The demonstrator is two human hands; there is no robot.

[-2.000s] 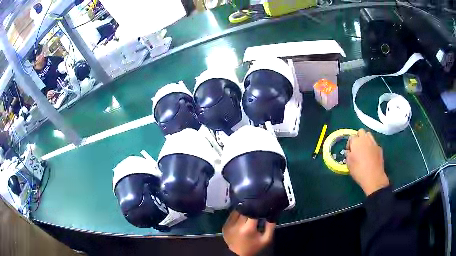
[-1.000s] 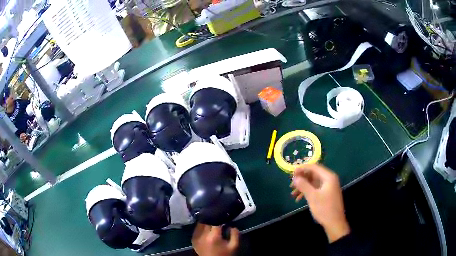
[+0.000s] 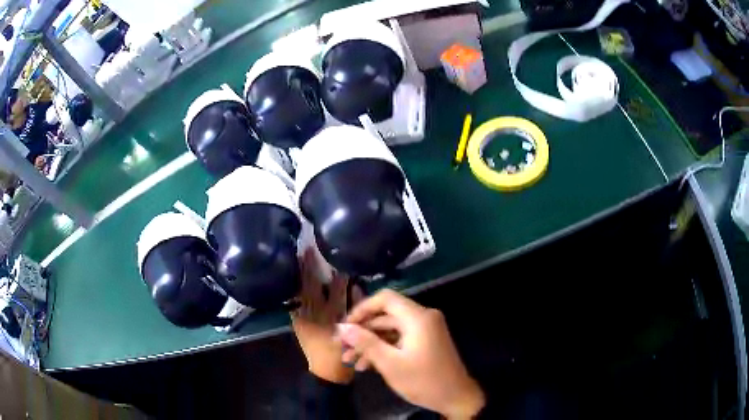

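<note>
Several dome cameras with white hoods and glossy black ball heads stand in two rows on the bench; the nearest large one is the dome camera (image 3: 357,209) at the front right. My left hand (image 3: 322,320) is at the bench edge between the front dome cameras, its fingers partly hidden by them and by my other hand. My right hand (image 3: 411,349) is in front of the cameras, thumb and forefinger pinched together; whether a small piece is between them is unclear. The yellow tape roll (image 3: 536,168) lies flat with small pale pieces inside its ring.
A yellow stick (image 3: 464,139) lies left of the tape roll. An orange-and-white box (image 3: 466,70) and a white ribbon coil (image 3: 593,86) are behind. Wires and a device (image 3: 29,283) are at the far left. A person (image 3: 25,115) is at the upper left.
My right hand has moved left from the tape roll to beside my left hand. My left hand now reaches between the front cameras. The view has shifted, so the bench items appear higher.
</note>
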